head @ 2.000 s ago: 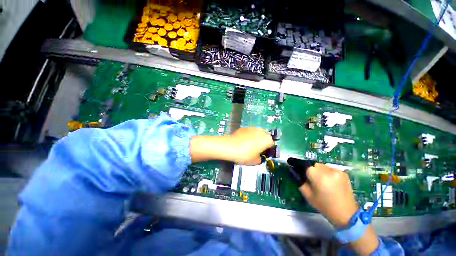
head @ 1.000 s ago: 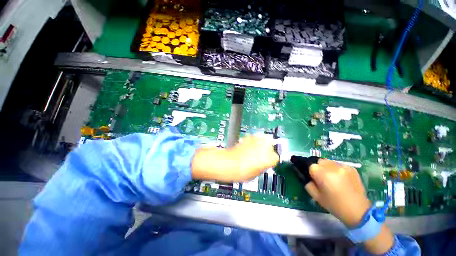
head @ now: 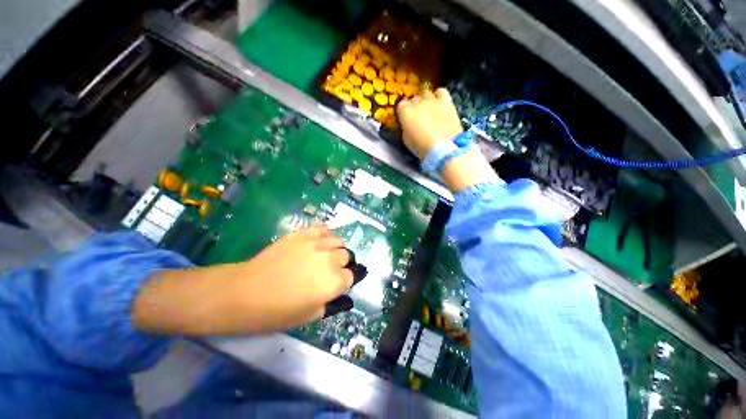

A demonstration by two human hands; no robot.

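Observation:
Green circuit boards (head: 286, 176) with white patches lie between metal rails. My left hand (head: 286, 274) is over the left board, with black finger cots pointing right; whether it holds a small part cannot be told. My right hand (head: 429, 123), with a light blue wrist strap (head: 448, 153), is at the right edge of the bin of yellow disc components (head: 368, 78). Its fingertips are partly hidden, so any grip cannot be seen. Several yellow discs (head: 442, 321) stand on the neighbouring board above a white block row (head: 424, 350).
Bins of green-grey parts (head: 507, 127) and dark grey parts (head: 572, 176) stand right of the yellow bin. A blue cord (head: 564, 131) runs right from the strap. Dark pliers or cutters (head: 634, 225) lie on the green mat. The front rail (head: 315, 372) runs below the boards.
My right hand has moved from the board up to the yellow disc bin. My left hand has moved left, onto the left board. The camera view has tilted and shifted left.

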